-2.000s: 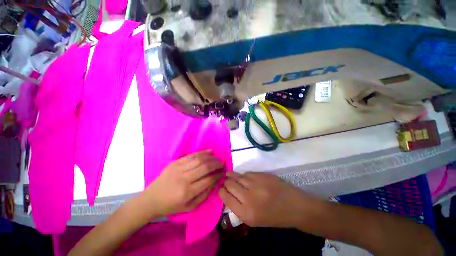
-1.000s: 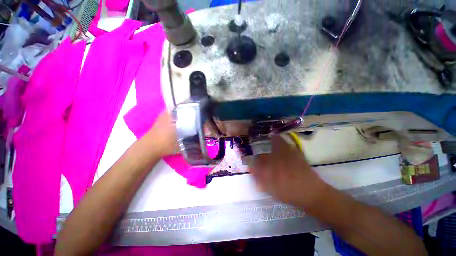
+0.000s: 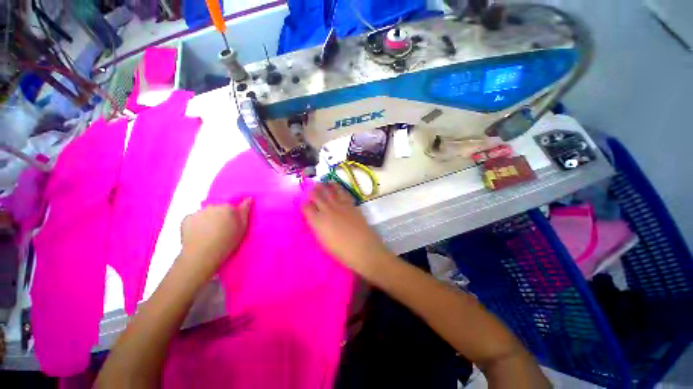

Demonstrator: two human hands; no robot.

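Note:
A bright pink fabric panel (image 3: 273, 251) lies under the needle end of the white and blue sewing machine (image 3: 357, 118) and hangs over the table's front edge. My left hand (image 3: 215, 232) grips the panel's left side, fingers curled on it. My right hand (image 3: 338, 220) lies on the panel's right edge just in front of the presser foot, fingers bent; whether it pinches the cloth is unclear. The needle is too small to make out. Scissors with green and yellow handles (image 3: 361, 179) lie right of the foot, partly behind my right hand.
More pink panels (image 3: 72, 235) lie on the table at left. A dark rectangular object (image 3: 368, 146), a beige cloth scrap (image 3: 463, 146) and a dark red and gold box (image 3: 509, 173) lie under and near the machine arm. Blue baskets (image 3: 600, 304) holding cloth stand at lower right.
The view has pulled back and shows the whole machine. The pink panel now spreads broadly before the needle. My hands have moved from the needle area, the left onto the panel's left side, the right onto its right edge.

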